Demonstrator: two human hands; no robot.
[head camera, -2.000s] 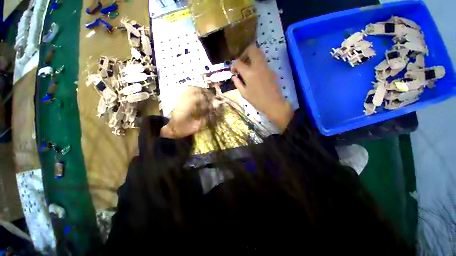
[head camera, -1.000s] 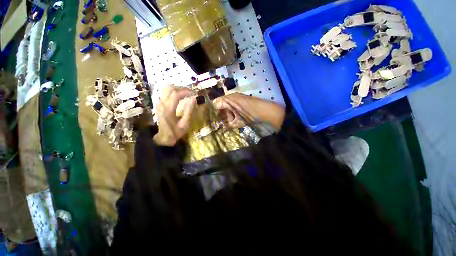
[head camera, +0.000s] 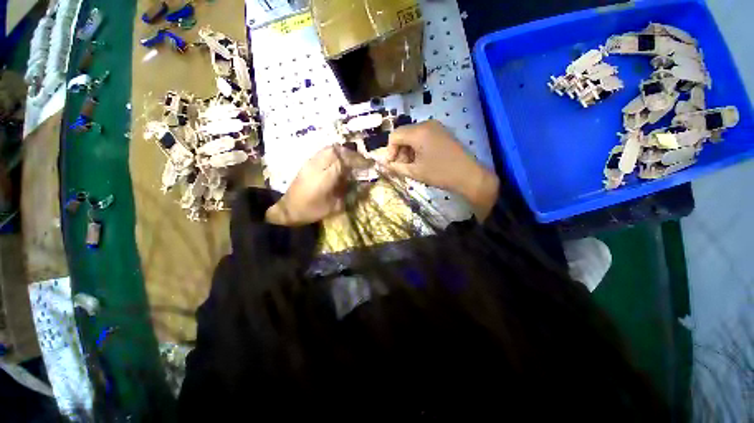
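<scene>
My left hand (head camera: 312, 188) and my right hand (head camera: 436, 159) meet over the near end of the white dotted plate (head camera: 289, 111). Between their fingertips is a small pale piece, probably a beige housing, partly hidden by fingers and dark hair strands. Another beige housing (head camera: 362, 122) lies on the plate just beyond the fingers. A black pad (head camera: 377, 140) shows beside it, left of my right fingertips. The yellow sheet (head camera: 372, 216) lies under my hands.
A taped carton (head camera: 364, 29) stands on the plate beyond my hands. Beige housings (head camera: 219, 132) are heaped on brown board (head camera: 157, 289) at left. A blue bin (head camera: 529, 157) with more housings is at right. A green belt (head camera: 107, 173) carries small blue parts at far left.
Since one second ago the view has shifted, and my fingertips have come together around the small piece. Parts on the green belt have moved toward the bottom of the picture.
</scene>
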